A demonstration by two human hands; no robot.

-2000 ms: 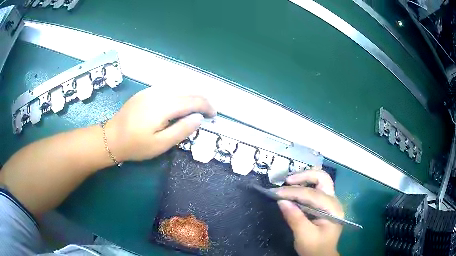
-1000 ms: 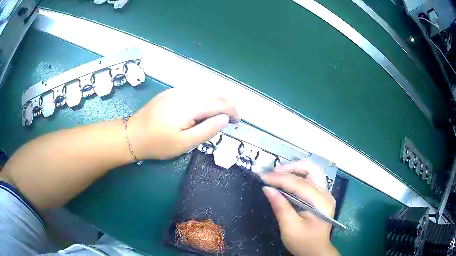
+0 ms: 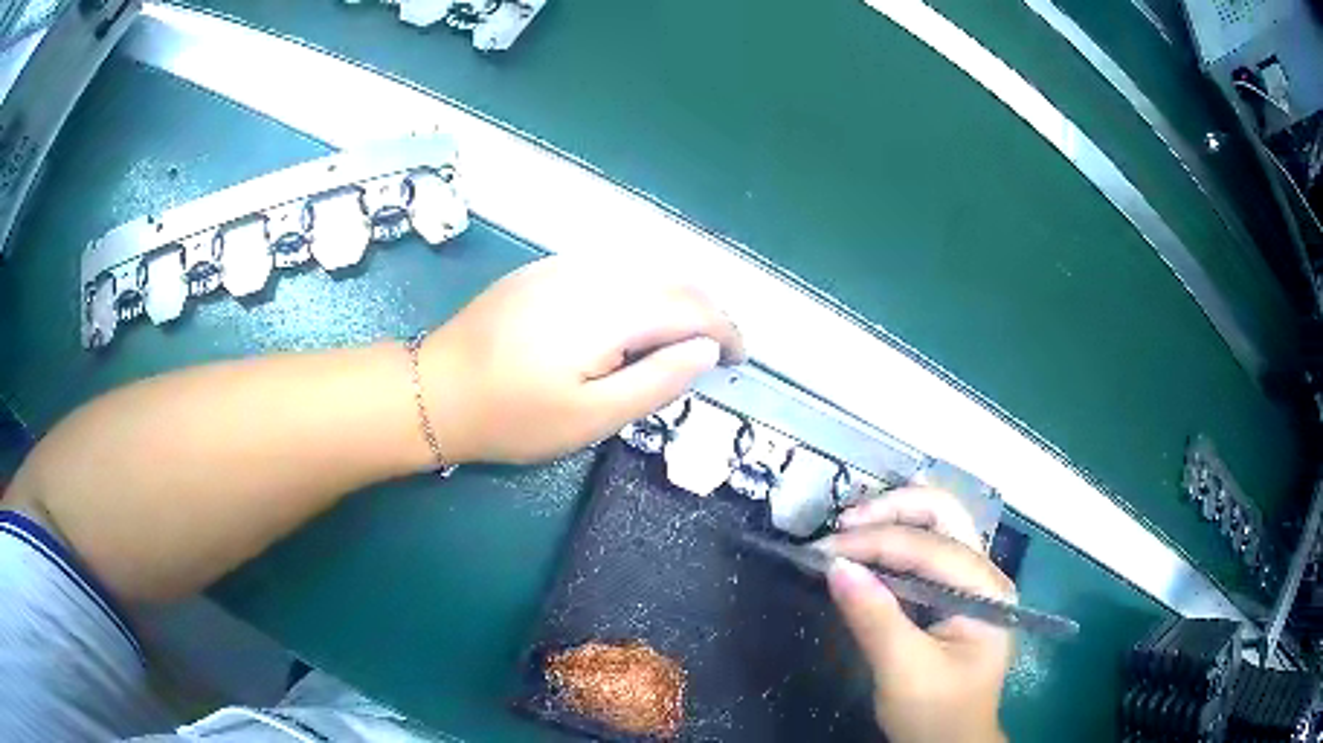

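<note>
My left hand (image 3: 595,356) holds the left end of a silver carrier strip (image 3: 813,421), thumb and fingers at its back edge. The strip's pale tabs and dark ring-like stations face me over the black pad (image 3: 653,552). My right hand (image 3: 929,602) holds dark thin tweezers (image 3: 943,592), their tip over the pad just below the strip, pointing left. Its fingers cover part of the strip's right end. Whether the tweezers' tip holds anything is too small to tell. A pile of small copper pieces (image 3: 617,688) lies on the pad's near left corner.
Another carrier strip (image 3: 276,218) lies at the left on the green surface. A bright metal rail (image 3: 871,370) runs diagonally behind the held strip. Beyond it are a strip at the top (image 3: 501,21) and one at far right (image 3: 1222,494). Dark ridged stacks (image 3: 1183,675) stand at near right.
The view has shifted, so the pad and strips sit further right. The tweezers' tip went up to the strip's front edge a second ago and is now back over the pad. The left hand keeps its hold.
</note>
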